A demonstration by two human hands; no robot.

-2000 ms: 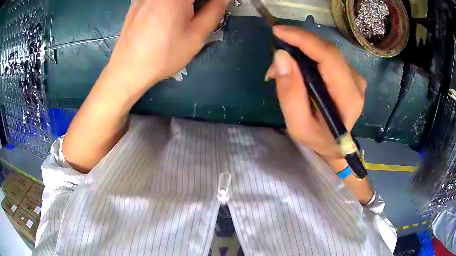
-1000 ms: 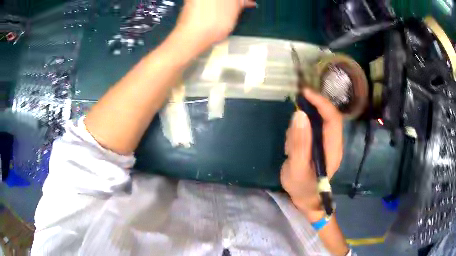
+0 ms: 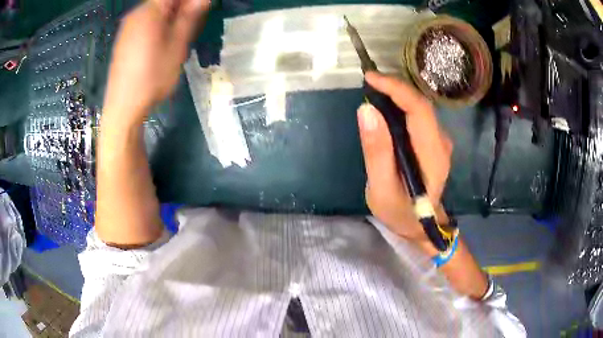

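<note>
My right hand point(image 3: 410, 145) holds the black soldering iron point(image 3: 402, 148) like a pen, its long metal tip pointing up over the taped work strip point(image 3: 304, 46). My left hand point(image 3: 149, 59) is blurred at the upper left, left of the strip, its fingers partly cut off by the top edge. I cannot tell whether it holds anything. Masking tape pieces point(image 3: 228, 129) hang from the strip's left end toward me. A round holder point(image 3: 486, 63) with a silvery crumpled mass point(image 3: 444, 61) inside stands at the strip's right end.
A black unit point(image 3: 562, 66) with a small red light stands at the right, with a black cable point(image 3: 497, 155) below it. Clear parts trays point(image 3: 63, 142) with dark parts lie at the left, and another shows at the right edge. A dark green mat point(image 3: 304, 158) covers the bench.
The view has shifted. My left hand has moved left, off the strip, uncovering the strip's left end and the tape there. My right hand still holds the iron near the round holder.
</note>
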